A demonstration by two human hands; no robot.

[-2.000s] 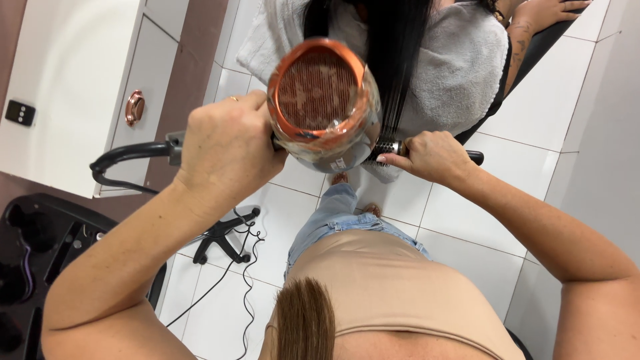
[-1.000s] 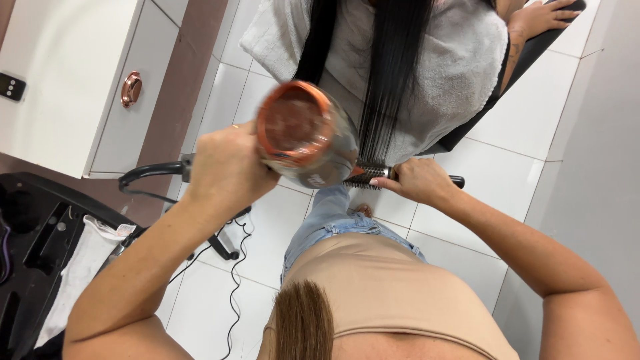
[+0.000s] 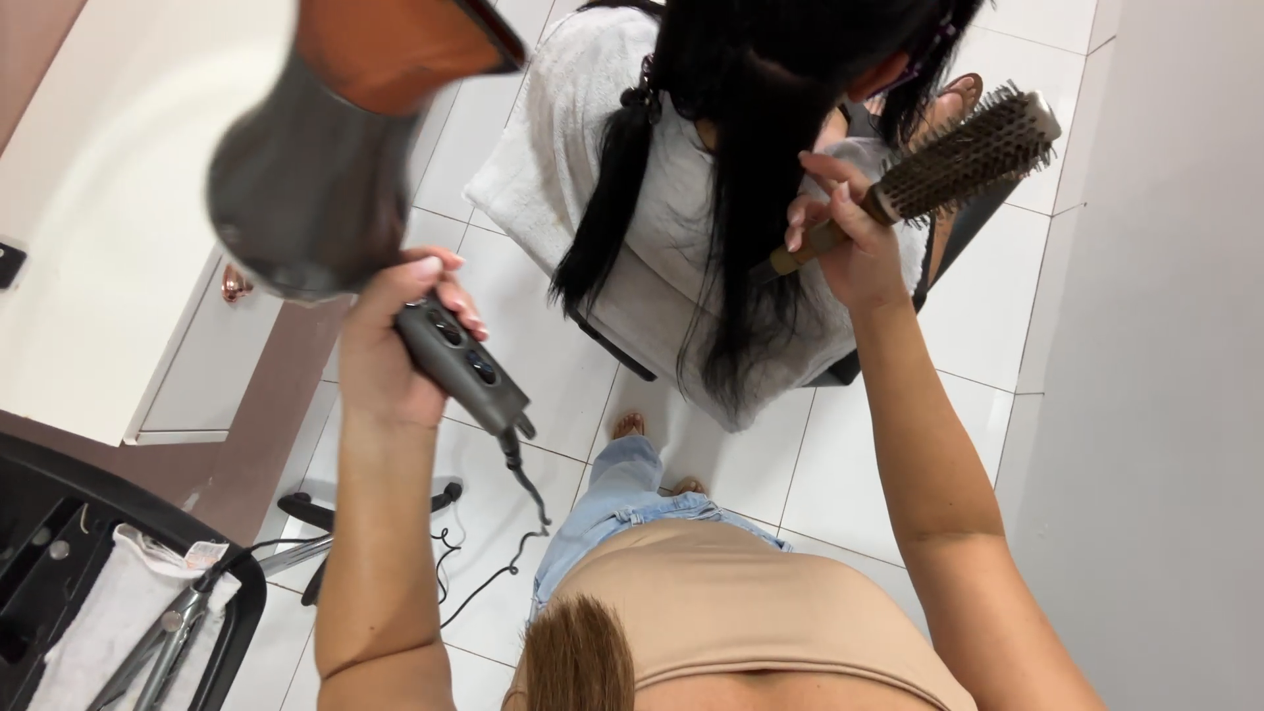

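Note:
My left hand (image 3: 405, 326) is closed around the handle of a grey and copper hair dryer (image 3: 316, 168), which is raised at the upper left with its copper nozzle end toward the top edge. My right hand (image 3: 854, 242) holds a round hair brush (image 3: 963, 158) by its handle; the bristled barrel points up and right. The fingers of that hand are beside the long black hair (image 3: 746, 247) of a seated person. Another section of the hair (image 3: 617, 197) is tied at the left. A white towel (image 3: 583, 109) lies over the person's shoulders and back.
At the left is a white cabinet (image 3: 99, 217) with a copper-coloured knob (image 3: 235, 283). A black tray (image 3: 252, 602) at the lower left holds a white cloth (image 3: 118, 612) and a metal hair-straightening tool (image 3: 173, 632). The dryer's cord (image 3: 513, 568) hangs near a wheeled base (image 3: 316, 513). A grey wall (image 3: 1165, 395) stands at right.
The dryer has moved up and turned, away from the brush. The brush has left the ends of the hair and is now higher, at the right. The view has shifted somewhat.

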